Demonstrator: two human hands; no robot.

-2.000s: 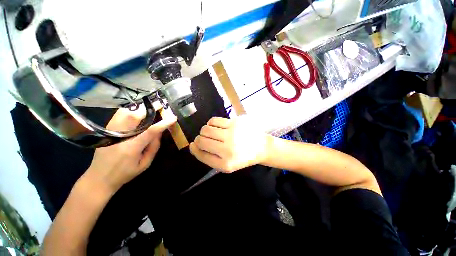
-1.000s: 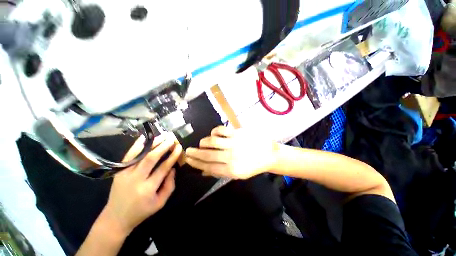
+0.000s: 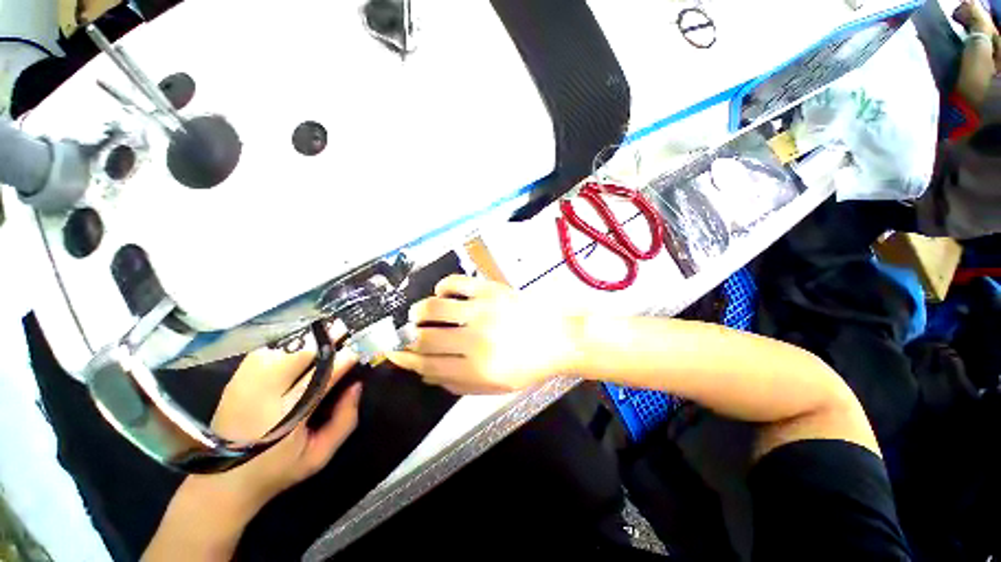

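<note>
Black cloth (image 3: 99,423) lies under the sewing machine head (image 3: 373,143) and spreads left and towards my lap, where it merges with my black clothing. My left hand (image 3: 274,412) is at the needle area (image 3: 379,318), fingertips on the cloth, partly hidden behind the curved metal guard. My right hand (image 3: 472,335) lies just right of the needle area, fingers bent and close together on the cloth. The needle tip is hidden. A tan strip (image 3: 483,260) shows behind my right hand.
Red-handled scissors (image 3: 611,236) lie on the white table right of the head, beside a clear plastic packet (image 3: 730,203). A translucent bag (image 3: 884,121) is at the table end. A blue mesh basket (image 3: 642,412) stands below the edge. Another person's hand shows top right.
The view has shifted, showing more of the machine's top. More of the table's front edge is uncovered below my right hand. Both hands stay near the needle; my right hand is closer to it.
</note>
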